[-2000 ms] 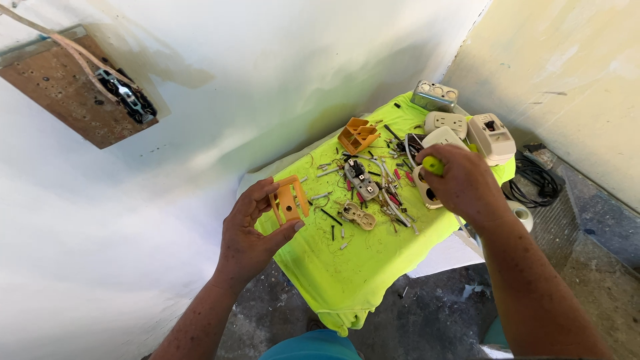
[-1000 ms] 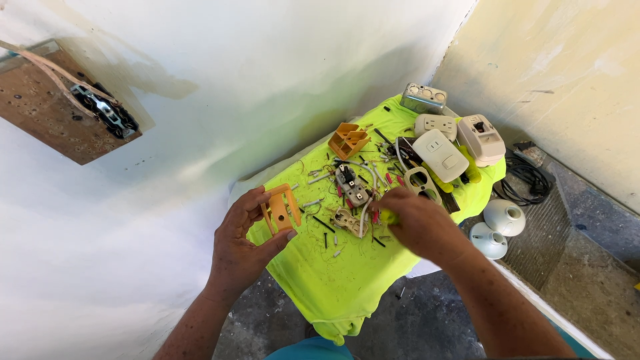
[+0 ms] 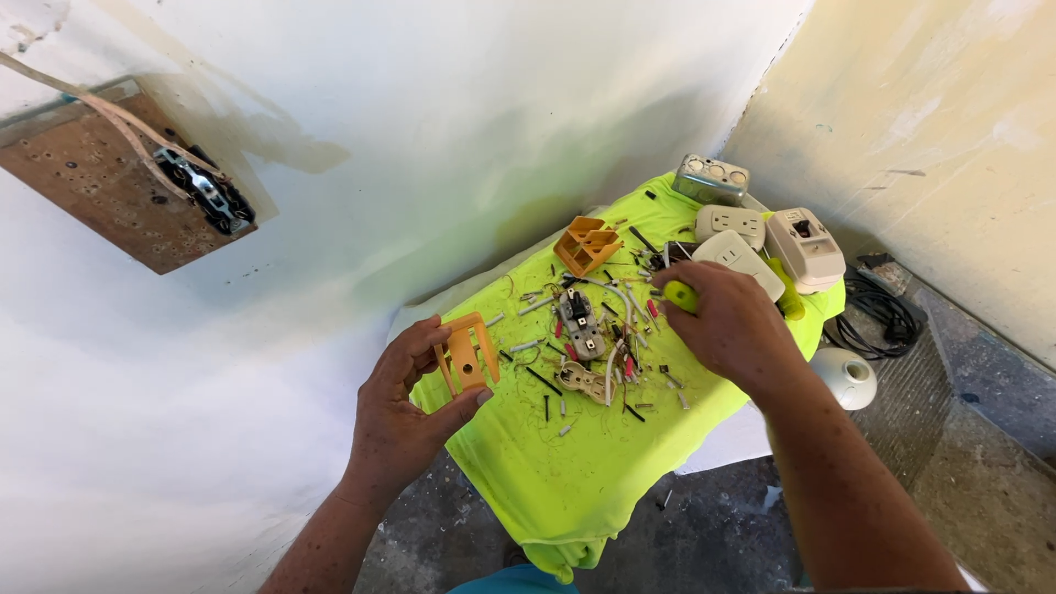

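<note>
My left hand (image 3: 412, 396) pinches an orange plastic bracket-like part (image 3: 469, 363) by its edges, over the left side of a neon-yellow cloth (image 3: 577, 478). In my right hand (image 3: 726, 322) is a tool with a yellow-green handle (image 3: 680, 295); its working end is hidden. Between the hands lie a grey outlet body with metal contacts (image 3: 582, 322), a beige duplex outlet face (image 3: 586, 381), wire offcuts, screws and small red pieces. Another orange plastic part (image 3: 586, 246) sits farther back.
Beyond my right hand are a metal electrical box (image 3: 711, 179), a beige outlet (image 3: 730, 224), a beige outlet cover (image 3: 738, 262) and a beige device (image 3: 807, 247). A white lamp holder (image 3: 843, 379) and black cable (image 3: 879, 313) lie right. A wooden board (image 3: 91, 198) bears a black outlet (image 3: 205, 191).
My right hand has moved from low over the loose parts back toward the beige outlet pieces. My left hand still holds the orange part, now turned somewhat.
</note>
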